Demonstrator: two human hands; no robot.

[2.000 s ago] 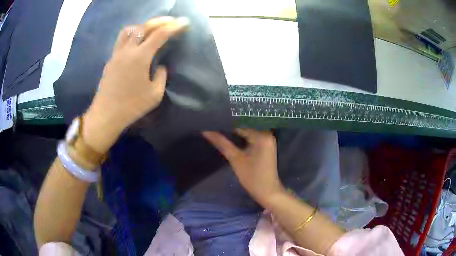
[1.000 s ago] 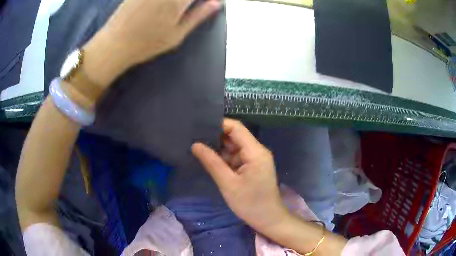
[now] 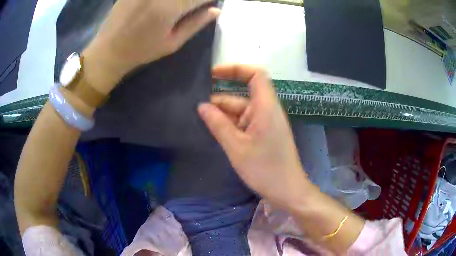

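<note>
A large dark garment panel lies on the table at left of centre and hangs over the green front edge toward the lap. My left hand lies on its upper part, cut off by the top edge of the picture; its thumb points right near the panel's right edge. My right hand pinches the panel's right edge between thumb and fingers, over the ruled edge. A dark cut piece lies flat on the white table to the right. The needle area is not in view.
A green table edge with a ruler crosses the view. More dark cut panels lie at far left. A red perforated basket stands below at right, beside a whitish translucent bag. Something blue is below at left.
My left hand has moved up the panel. My right hand has moved from below the table edge up along the panel's right edge. The panel lies straighter than before.
</note>
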